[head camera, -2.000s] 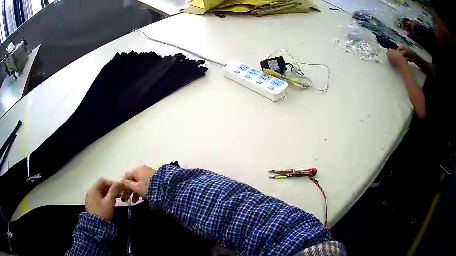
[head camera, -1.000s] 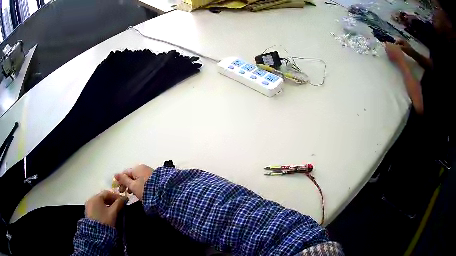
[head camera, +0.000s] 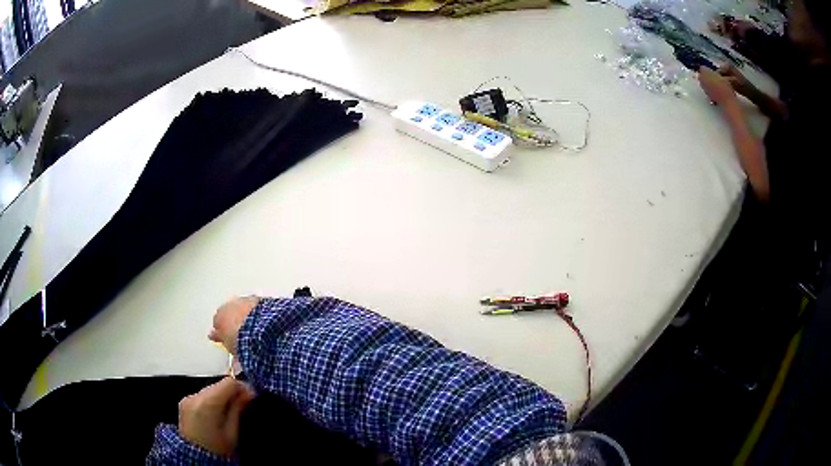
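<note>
A black strap bundle (head camera: 109, 405) lies along the near table edge, partly hidden by my hands and sleeve. A thin pale bundle tie (head camera: 231, 366) runs between my hands. My right hand (head camera: 234, 323) is closed on its upper part, fingers mostly turned away. My left hand (head camera: 210, 415) is closed around its lower part, close to the black straps. A second black strap bundle (head camera: 219, 173) lies fanned out at the left, narrowing to a white tie (head camera: 53, 329). Thread snips (head camera: 527, 303) with red wrapping and a red cord lie to the right.
A white power strip (head camera: 451, 136) and a black adapter (head camera: 483, 104) with cable lie mid-table. Yellow-brown material (head camera: 437, 7) is at the far edge. Another person's arm (head camera: 743, 136) reaches over dark straps at the right. The curved table edge runs down the right.
My hands have moved apart, the right one up and the left one down, with the tie stretched between them. The view has shifted slightly.
</note>
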